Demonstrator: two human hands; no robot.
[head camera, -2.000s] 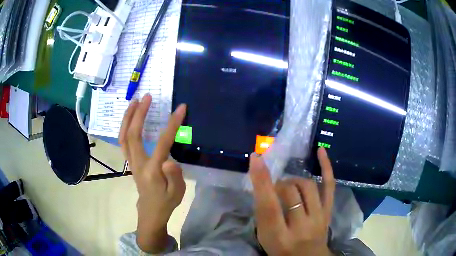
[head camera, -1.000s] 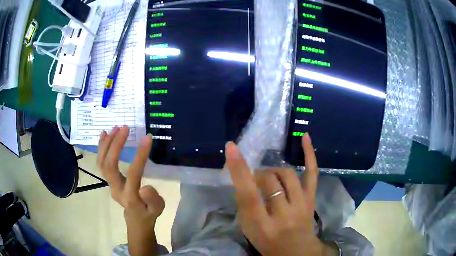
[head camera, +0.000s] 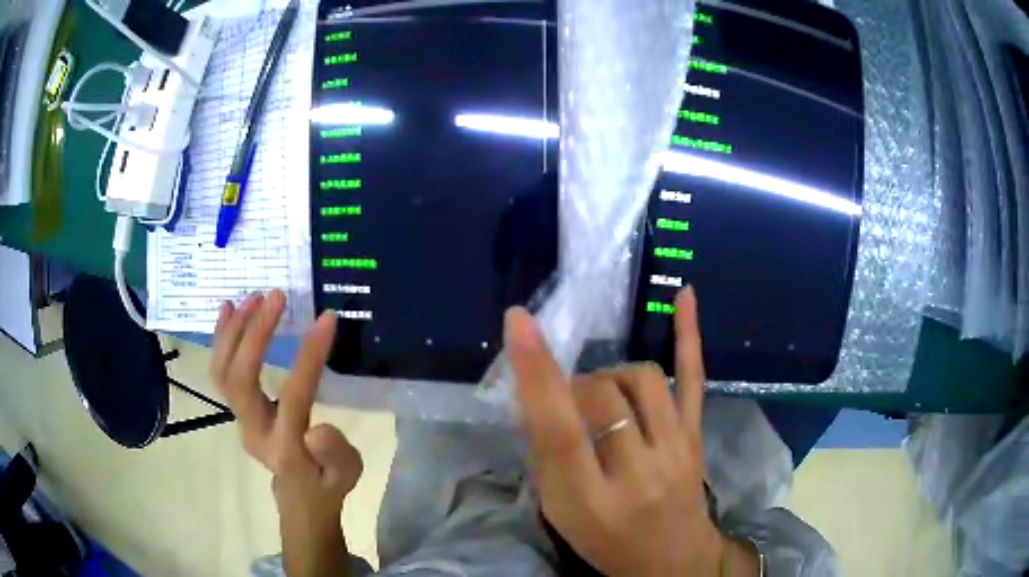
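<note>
The left tablet (head camera: 440, 225) lies flat, its black screen showing a menu of green and white text. The right tablet (head camera: 767, 259) lies beside it on bubble wrap with a similar menu. Clear bubble wrap (head camera: 615, 169) runs between them and overlaps the right tablet's left edge. My left hand (head camera: 288, 406) has its fingers spread, the index fingertip at the left tablet's lower left corner. My right hand (head camera: 621, 451) wears a ring; its index finger is near the left tablet's lower right edge and its little finger is over the right tablet's lower left. Neither hand holds anything.
A blue pen (head camera: 239, 169) lies on a printed record sheet (head camera: 226, 282). A white power strip (head camera: 152, 141) with cables stands at the left. A round black stool (head camera: 113, 361) is below the bench's left side. Layered clear bags (head camera: 982, 169) are at the far right.
The left tablet's screen went from a dark page with green and orange squares to the text menu. The view shifted, so the bench items appear further left. The wrap now covers more of the right tablet's left edge.
</note>
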